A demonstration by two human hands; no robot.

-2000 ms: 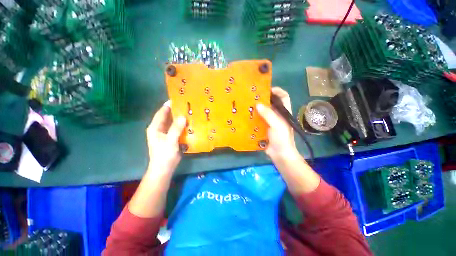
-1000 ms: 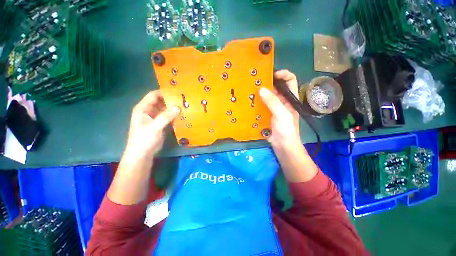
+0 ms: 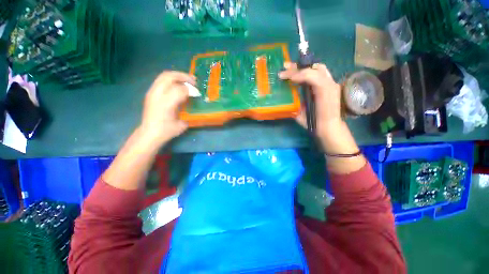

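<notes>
The orange soldering fixture (image 3: 214,117) is in front of me, its rim around a green circuit board panel (image 3: 237,88) with two orange slots showing. My left hand (image 3: 163,104) grips the fixture's left edge; a small white wrap shows on a fingertip. My right hand (image 3: 320,96) is at the fixture's right edge, fingers on its upper right side, and also holds the black soldering iron (image 3: 305,56), whose thin metal tip points away from me. Whether the fixture touches the bench cannot be told.
Assembled boards (image 3: 206,18) lie just beyond the fixture. Board stacks (image 3: 80,48) stand at left. A round pot (image 3: 362,93), black soldering station (image 3: 410,96), cardboard piece (image 3: 373,47) and clear plastic bag (image 3: 466,101) are at right. A blue bin (image 3: 399,160) with boards is below the bench edge.
The fixture has turned over from its flat orange face to show the green board panel. The iron now points away from me, its metal tip visible beyond my right hand.
</notes>
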